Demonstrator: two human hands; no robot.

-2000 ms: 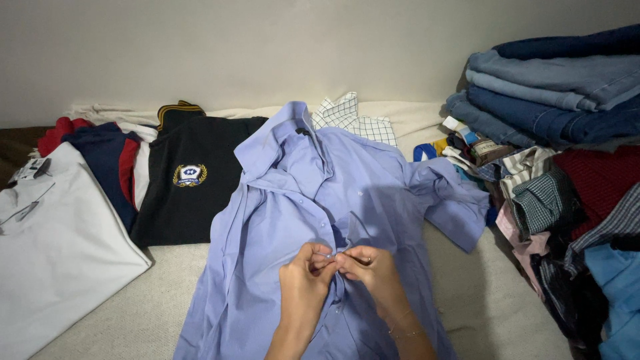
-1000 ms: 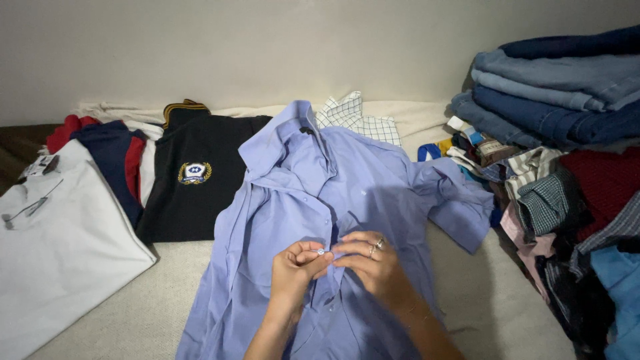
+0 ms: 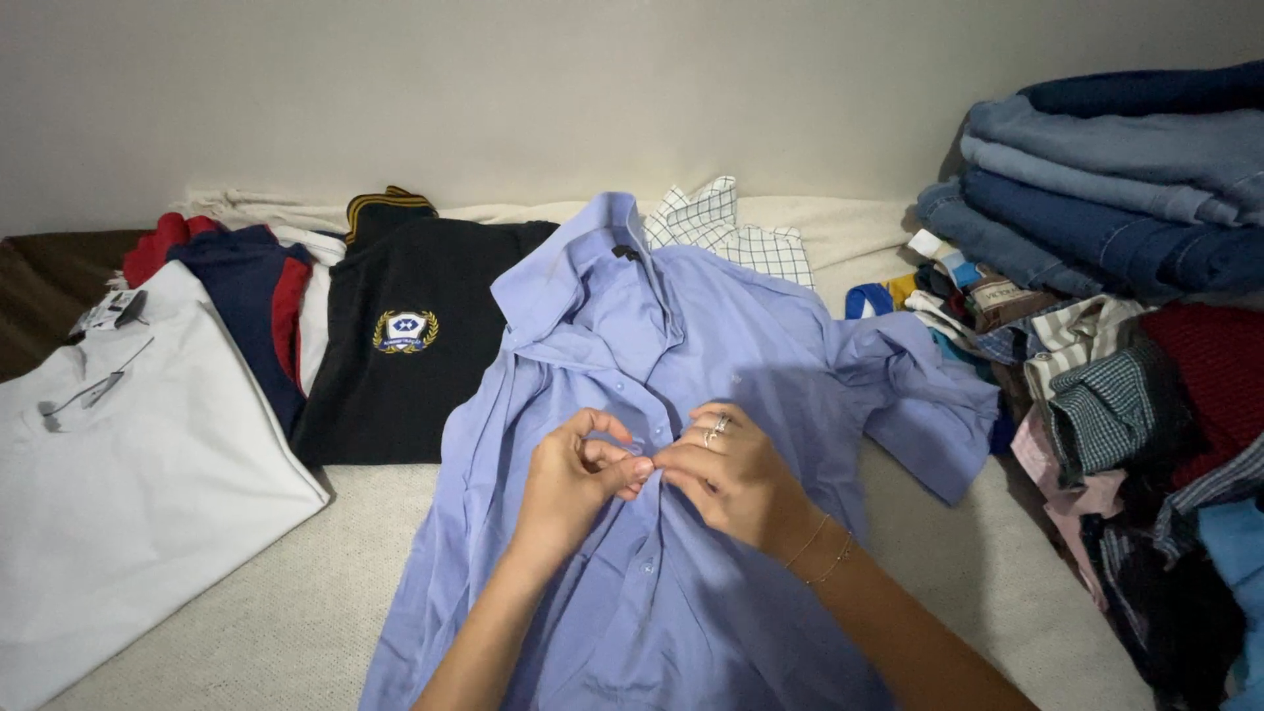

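Note:
A light blue button-up shirt (image 3: pixel 770 415) lies front side up, its collar at the top and one short sleeve spread to the right. My left hand (image 3: pixel 588 469) pinches the edge of the front placket between thumb and fingers. Against it, my right hand (image 3: pixel 731 469), with rings on a finger, grips the same placket from the other side. Their fingertips meet at mid-chest and hide whatever button is between them. Below the hands a button (image 3: pixel 648 566) shows on the placket; the upper front gapes near the collar.
To the left lie a white T-shirt (image 3: pixel 128 494), a black garment with a crest (image 3: pixel 425 395) and a navy and red garment (image 3: pixel 232 296). A white checked cloth (image 3: pixel 760 252) is behind the shirt. On the right are stacked jeans (image 3: pixel 1106 217) and piled clothes (image 3: pixel 1106 415). A cream cover (image 3: pixel 948 573) lies beneath.
Both hands stay at the placket while their fingers shift position. The right hand's fingers, spread over the placket a second ago, are now more bent.

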